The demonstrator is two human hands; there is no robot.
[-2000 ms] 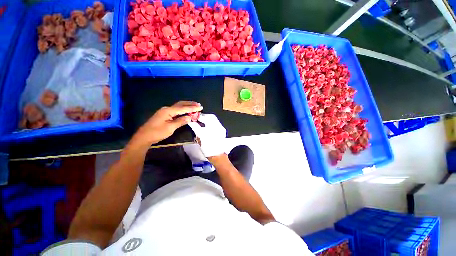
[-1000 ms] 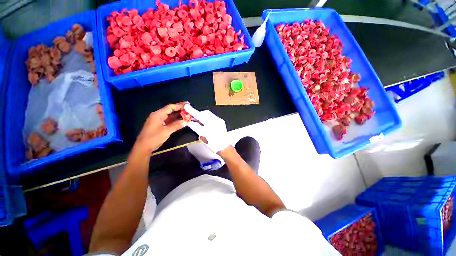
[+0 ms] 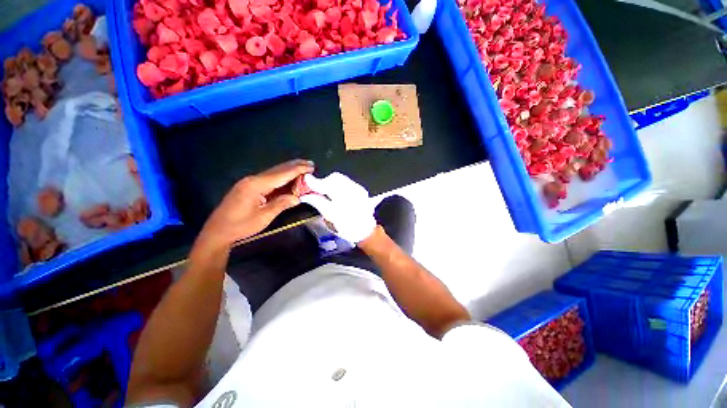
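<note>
My left hand (image 3: 253, 203), bare, and my right hand (image 3: 341, 205), in a white glove, meet over the bench's front edge. Both grip one small red part (image 3: 302, 187) between the fingertips; the fingers hide most of it, and I cannot tell whether a brown piece is joined to it. Beyond my hands, a green cup (image 3: 383, 111) stands on a stained cardboard pad (image 3: 359, 131).
A blue bin of brown parts (image 3: 159, 179) on clear film is at the left. A bin heaped with red parts (image 3: 263, 48) is at the back, and a bin of red-brown assemblies (image 3: 550, 111) at the right. A whitish bottle (image 3: 423, 14) stands between them. Blue crates (image 3: 638, 303) are on the floor.
The camera view has shifted, so the bins sit differently in the picture. Both hands have stayed together on the small red part, with slight changes in the fingers.
</note>
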